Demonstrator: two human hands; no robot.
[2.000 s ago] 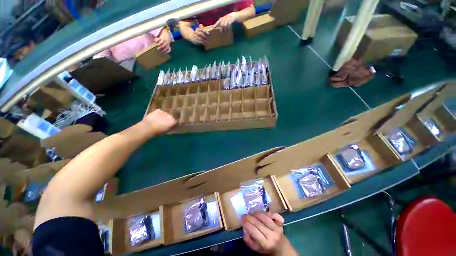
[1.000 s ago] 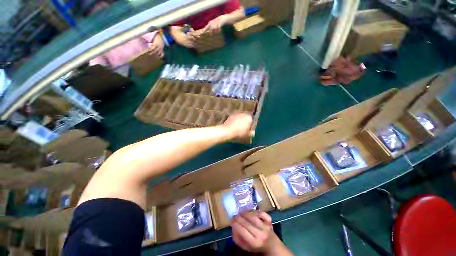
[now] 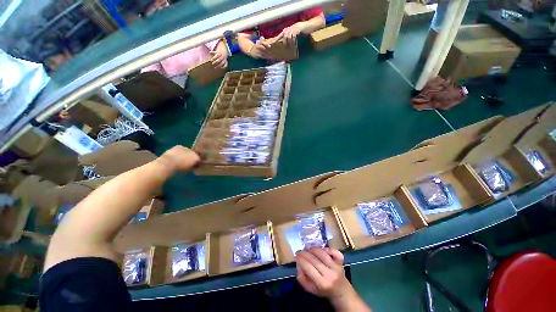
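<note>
The divider tray (image 3: 238, 171) lies turned lengthwise on the bench. Bagged devices (image 3: 250, 141) stand in its right and near cells; cells at the far left are empty. My left hand (image 3: 181, 158) is closed at the tray's near left corner. A row of open mailer boxes (image 3: 283, 233) stands along the bench edge, lids up behind. Each visible box holds a bagged device, several over a blue item. My right hand (image 3: 320, 272) is at the front edge of a middle box, its fingertips at the lower end of the bagged device (image 3: 313, 230); its grip is unclear.
Across the bench, two people's hands (image 3: 291, 33) hold closed small cartons (image 3: 207, 73). White cables (image 3: 122, 130) and more open boxes are at left. A brown cloth (image 3: 438, 94) and large carton (image 3: 481, 52) are at upper right, a red stool (image 3: 523, 283) at lower right.
The tray has turned from crosswise to lengthwise, its filled cells now at the right and near side. My left hand went to its right corner, then back to the left. My right hand stays by the same box.
</note>
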